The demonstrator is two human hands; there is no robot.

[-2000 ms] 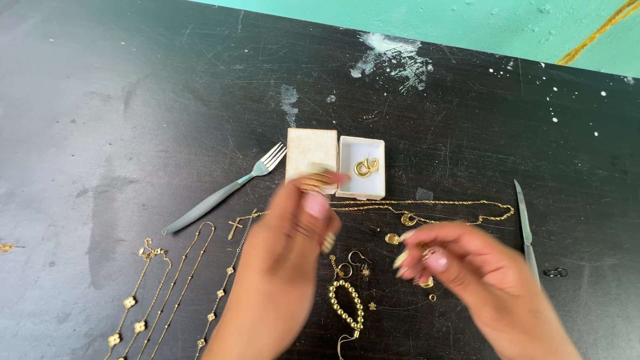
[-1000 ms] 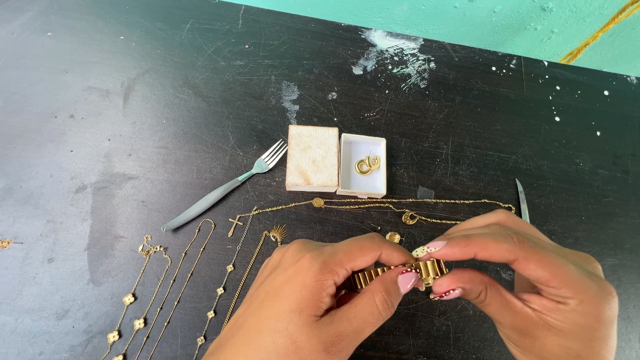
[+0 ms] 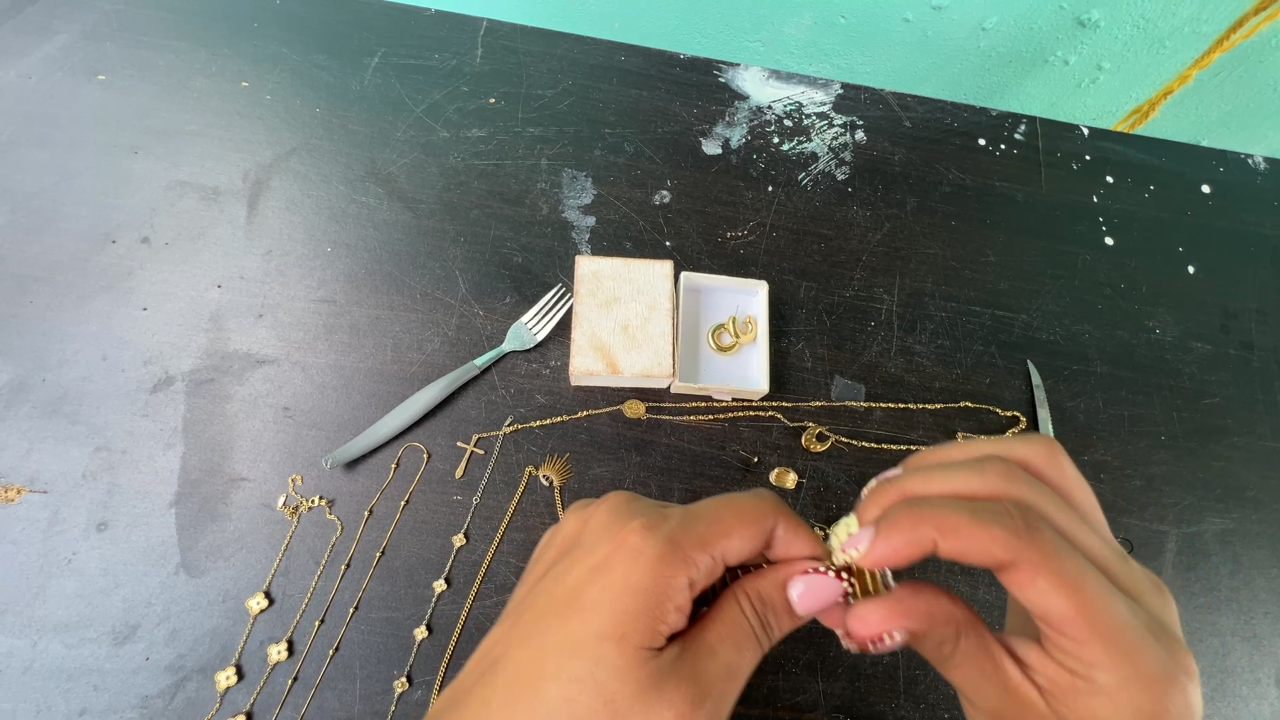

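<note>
Both hands meet at the lower right over the dark table. My left hand (image 3: 680, 600) pinches a gold ribbed band (image 3: 868, 584), probably a bracelet or watch strap, between thumb and forefinger. My right hand (image 3: 1020, 570) grips the other end of the same band; the fingers hide most of it. Just above the hands lie a gold earring (image 3: 784, 478) and a crescent-shaped gold piece (image 3: 816, 438). A rosary-like gold chain with a cross (image 3: 468, 456) stretches behind them. Left of my left hand is a chain with a sunburst pendant (image 3: 554, 470).
A white box tray (image 3: 768, 340) holds gold hoop earrings (image 3: 732, 335), beside its worn lid (image 3: 622, 320). A grey-handled fork (image 3: 450, 385) lies to the left. Several gold necklaces (image 3: 258, 603) lie at lower left. A knife blade (image 3: 1040, 400) shows behind my right hand.
Two seconds ago my hands were apart; they have come together around the gold band. They now cover the beaded bracelet and small pieces seen between them earlier.
</note>
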